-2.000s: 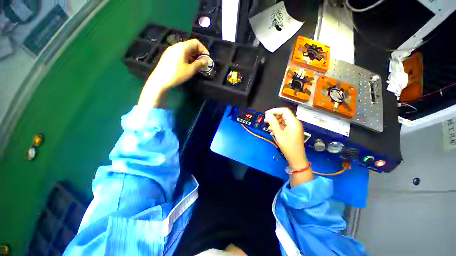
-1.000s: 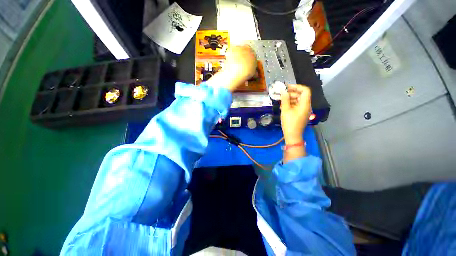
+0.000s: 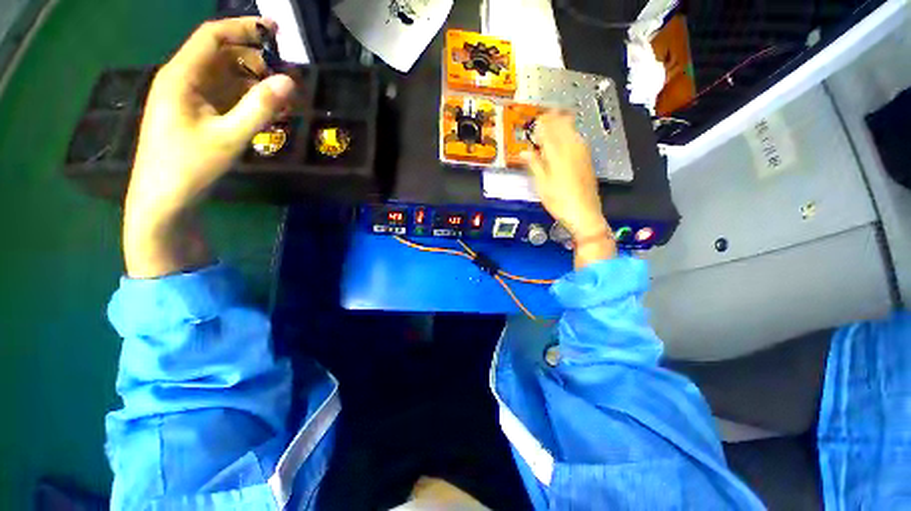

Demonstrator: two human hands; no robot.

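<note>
My left hand point(image 3: 195, 130) is raised over the black compartment tray point(image 3: 215, 185), at the left. Its thumb and fingers grip a small dark module point(image 3: 268, 50), seen nearly edge-on. Two round modules with gold parts, one near my left thumb point(image 3: 268, 140) and one to its right point(image 3: 333, 141), lie in tray pockets. My right hand point(image 3: 564, 175) is over the lower right orange fixture point(image 3: 517, 128), fingertips at its dark centre. The fingers cover most of that nest, so whether they hold anything is hidden. Two other orange fixtures show, upper point(image 3: 479, 62) and lower left point(image 3: 469, 130).
A perforated metal plate point(image 3: 611, 150) bears the fixtures. The blue control panel point(image 3: 360, 218) has red digits and knobs, with an orange cable point(image 3: 509, 277) below. A printed sheet point(image 3: 395, 25) lies behind, crumpled white tissue point(image 3: 647, 70) at right. Another person's blue sleeve point(image 3: 869, 399) is at lower right.
My left hand has moved from the fixtures back over the tray and now holds a dark module. My right hand, which held a white disc beside the fixtures, has moved left onto the lower right fixture.
</note>
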